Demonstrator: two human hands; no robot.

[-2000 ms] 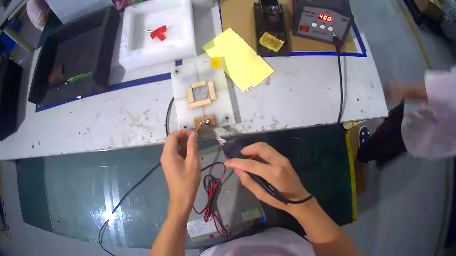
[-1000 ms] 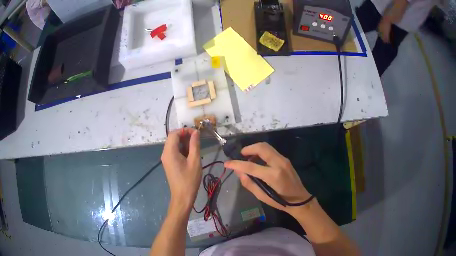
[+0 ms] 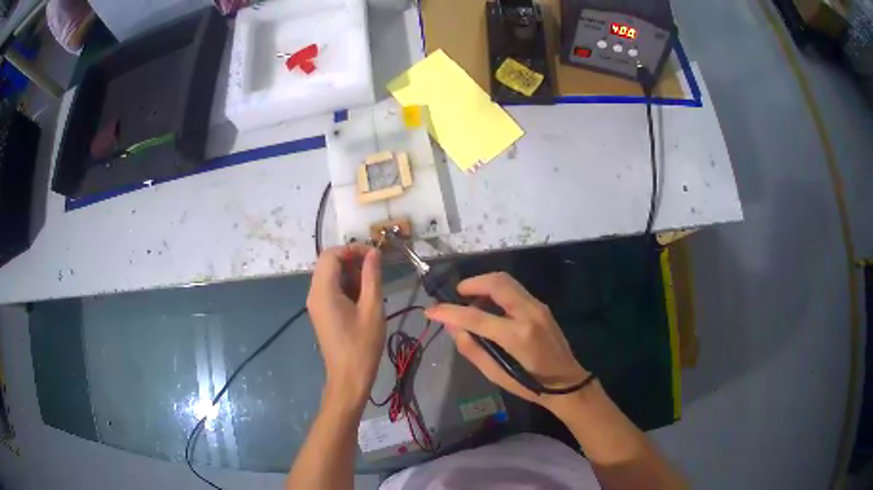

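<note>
The white jig plate [image 3: 414,203] lies at the bench's front edge, with a square wooden frame [image 3: 402,178] on it and a small brown block [image 3: 404,228] at its near edge. My right hand [image 3: 512,330] holds the soldering iron [image 3: 442,283] like a pen, its metal tip at the brown block. My left hand [image 3: 346,297] is just left of the block, thumb and finger pinched together. A bit of red shows between the fingers; the rest of what they pinch is hidden or too small to tell.
Behind are a black tray [image 3: 81,177], a white foam tray [image 3: 251,100], a yellow sheet [image 3: 464,120], the iron stand [image 3: 523,57] and the soldering station [image 3: 613,48]. Red and black leads [image 3: 406,368] lie coiled on a grey box [image 3: 450,383] below the bench edge.
Both hands stay almost in place, the iron's tip still at the block. The other person at the right has gone out of view.
</note>
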